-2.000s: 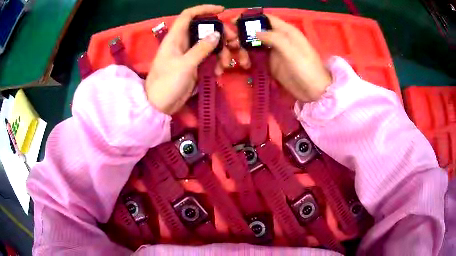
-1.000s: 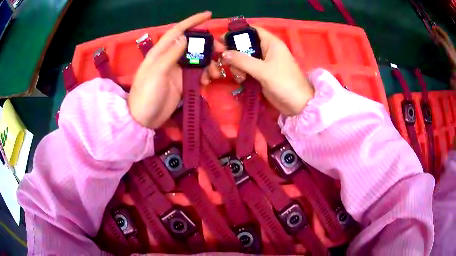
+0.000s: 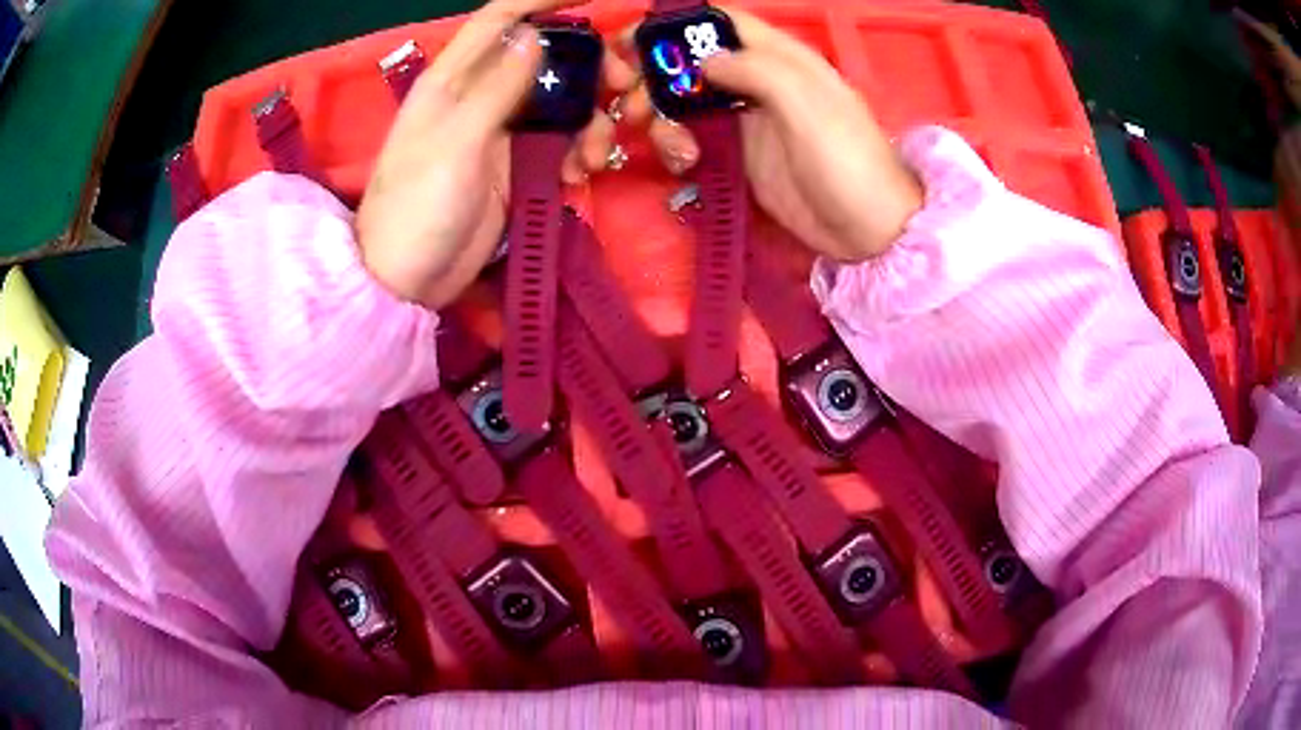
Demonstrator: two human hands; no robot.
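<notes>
My left hand [image 3: 442,164] holds a smartwatch [image 3: 559,83] at the top centre, its screen dark with a small white mark. My right hand [image 3: 813,143] holds a second smartwatch [image 3: 689,64], its screen showing white figures and a coloured dial. A finger or thumb lies near each screen. Their wine-red straps [image 3: 534,285] hang down towards me. Below, several watches [image 3: 517,603] lie face down with round sensor windows up, straps crossing, on a red tray [image 3: 985,86].
A second red tray [image 3: 1263,335] with two watches stands at the right, beside another person's pink sleeve [image 3: 1277,471]. At the left are a green board [image 3: 72,129], a yellow pad [image 3: 32,364] and white paper [image 3: 29,528].
The left watch's screen went from a white page with a green button to dark with a white mark. The right one went from a white page to a coloured dial. Both hands are higher in view.
</notes>
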